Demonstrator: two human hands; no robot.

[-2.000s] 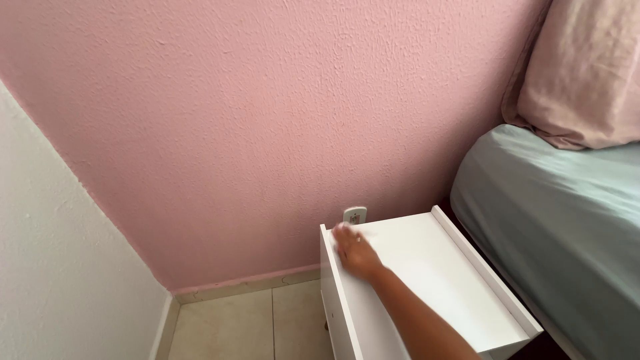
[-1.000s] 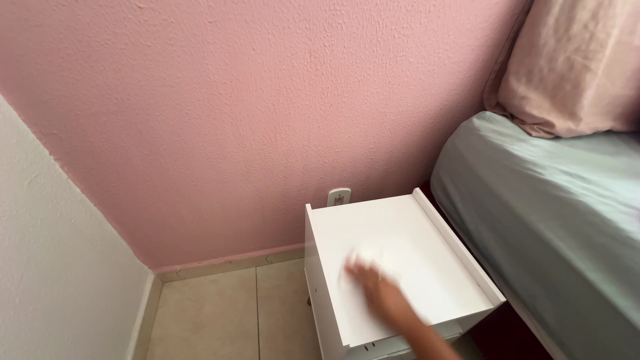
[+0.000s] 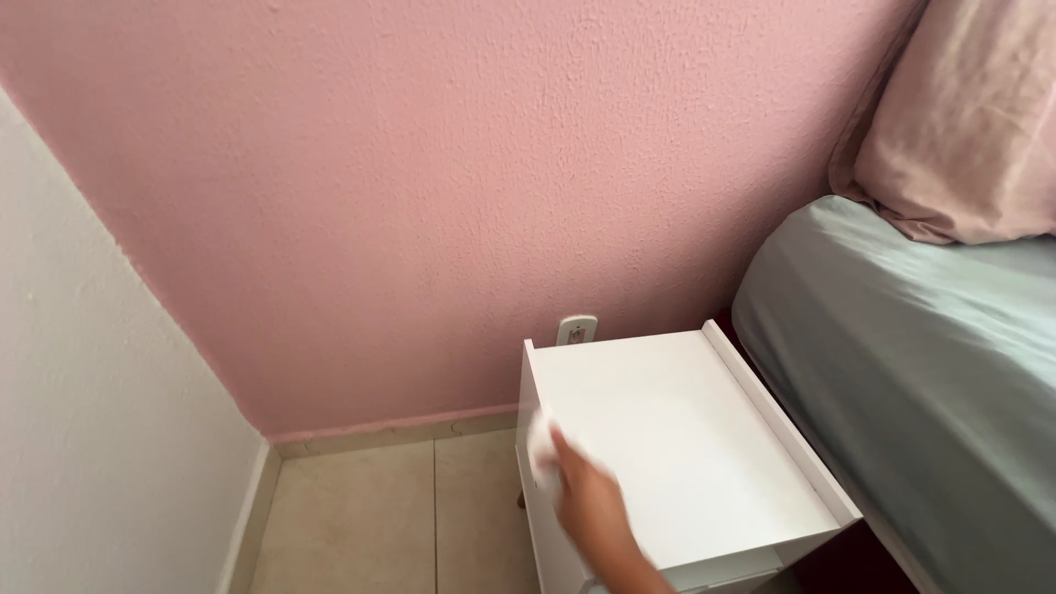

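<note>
A white nightstand (image 3: 668, 429) with raised side rims stands against the pink wall. My right hand (image 3: 582, 487), blurred, is at its left rim, gripping a blurred white thing that looks like a cloth or wipe (image 3: 540, 450). The white thing lies against the outer face of the left side panel, near the rim. The fingertips are partly hidden by blur. My left hand is out of view.
To the right is a bed with a grey-green sheet (image 3: 891, 355) and a pinkish satin pillow (image 3: 957, 140). A white wall outlet (image 3: 577, 330) sits just behind the nightstand. Beige floor tiles (image 3: 363, 520) and a white wall (image 3: 99, 371) are at left.
My right hand has gone from the back left corner of the nightstand top, across the top nearer the front, to the left rim and side panel.
</note>
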